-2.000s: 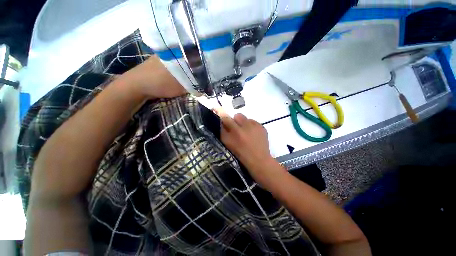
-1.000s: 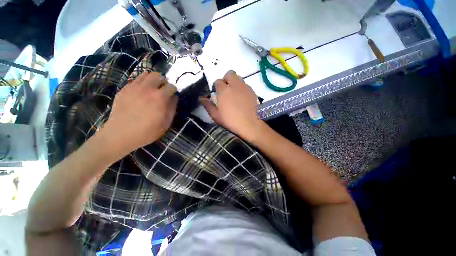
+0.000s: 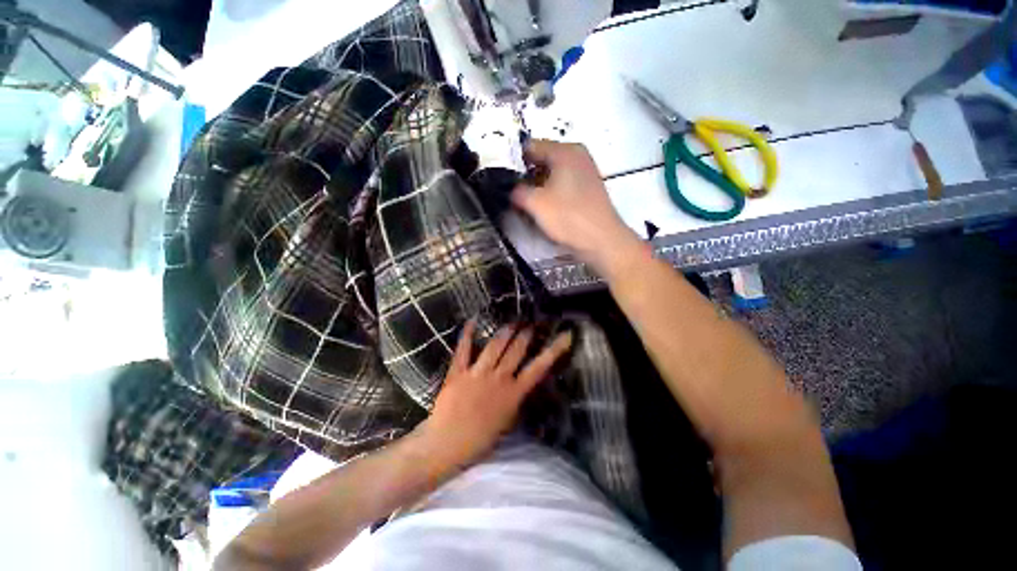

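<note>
The plaid garment [image 3: 435, 257], black, cream and grey checks, is bunched over the left of the table and hangs onto the lap. My left hand [image 3: 488, 379] lies on the cloth near the lap with its fingers spread. My right hand [image 3: 567, 195] is at the table's front edge below the machine head, its fingertips closed on the dark lining [image 3: 499, 190]. The sewing machine head [image 3: 507, 50], with its presser foot area, is just above and left of my right hand.
Scissors [image 3: 719, 167] with green and yellow handles lie on the table right of my right hand. A measuring tape strip [image 3: 781, 236] runs along the front edge. A brown-handled tool [image 3: 927, 170] is farther right. A second plaid pile [image 3: 167, 446] is at lower left; another machine [image 3: 78, 223] is at left.
My left hand has moved from the cloth near the needle down to the lap side and opened. My right hand remains near the machine. The view has shifted, and more garment shows at left.
</note>
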